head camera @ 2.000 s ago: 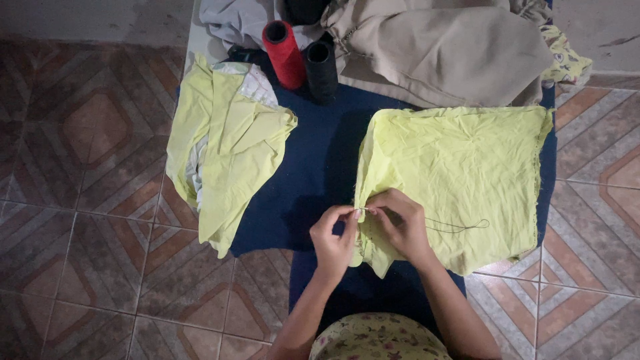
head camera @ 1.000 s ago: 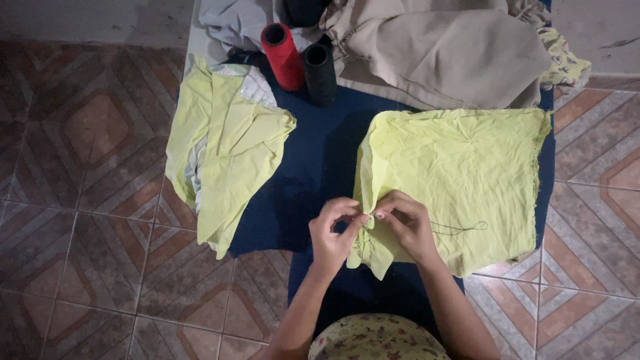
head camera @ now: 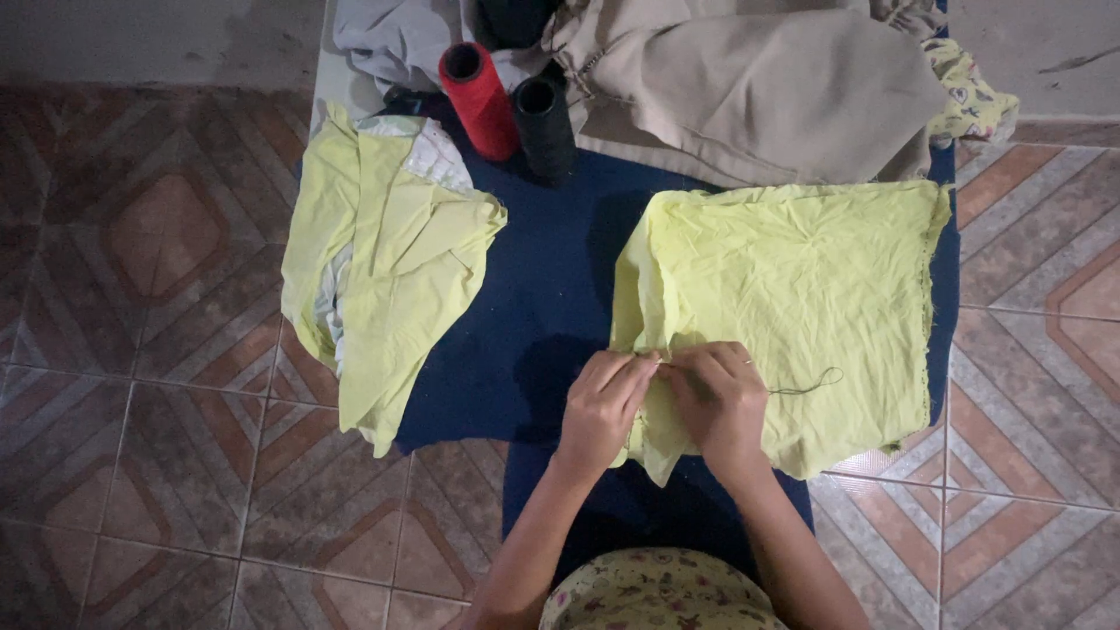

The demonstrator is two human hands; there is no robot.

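Note:
A wrinkled yellow-green fabric piece [head camera: 814, 289] lies on a dark blue cloth [head camera: 542, 306], its left edge folded over. Both hands pinch that edge near its lower left part. My left hand [head camera: 604, 407] grips the fold with thumb and fingers. Close beside it, fingertips nearly touching, my right hand [head camera: 722, 398] also pinches the fabric. A loop of dark thread [head camera: 814, 383] lies on the cloth to the right of my right hand. Any needle is too small or hidden to tell. A ring-like glint shows on a right finger.
A second yellow-green fabric [head camera: 394, 254] with pale printed cloth lies at left. Behind stand a red thread cone [head camera: 479, 105] and a black thread cone [head camera: 544, 131]. Beige cloth [head camera: 770, 87], grey cloth [head camera: 394, 35] and yellow printed cloth [head camera: 971, 92] lie at the back. Tiled floor surrounds the surface.
Both hands stay at the folded left edge, with only small shifts of the fingers. The thread loop still lies to the right of my right hand.

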